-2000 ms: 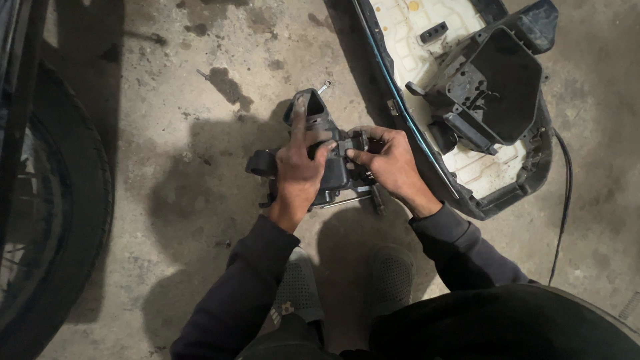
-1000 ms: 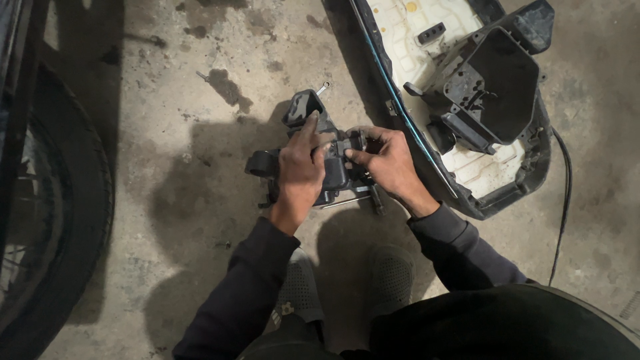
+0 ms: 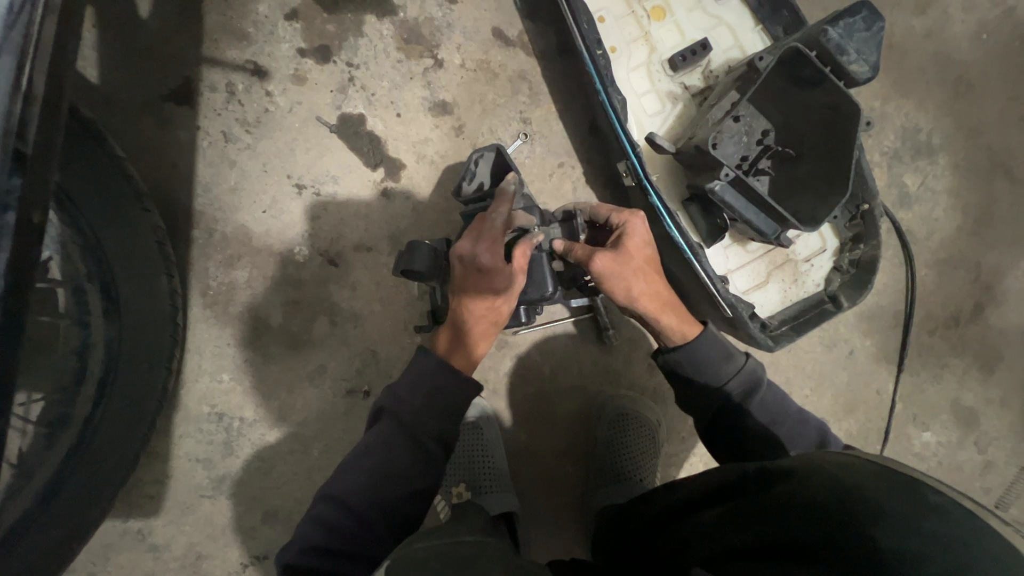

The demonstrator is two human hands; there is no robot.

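A black plastic housing [image 3: 540, 276] with an open duct at its upper end lies on the concrete floor between my feet and the upper middle of the view. My left hand [image 3: 488, 260] rests on its left side, the index finger stretched toward the duct and the thumb near the middle. On the right side my right hand [image 3: 616, 248] pinches a small part at the housing's edge with thumb and fingers; the part is mostly hidden. A combination wrench [image 3: 518, 142] shows its ring end beyond the duct. A metal rod-like tool [image 3: 560, 323] lies at the near side.
On the right, a large black-edged panel with a pale inner side [image 3: 808, 272] carries an open black plastic box [image 3: 808, 136] and a small black block [image 3: 690, 54]. A black cable [image 3: 907, 320] runs beside it. A spoked wheel's tire [image 3: 132, 320] stands at the left.
My left index finger has shifted slightly on the housing, near the duct. My right hand has stayed at the housing's right edge.
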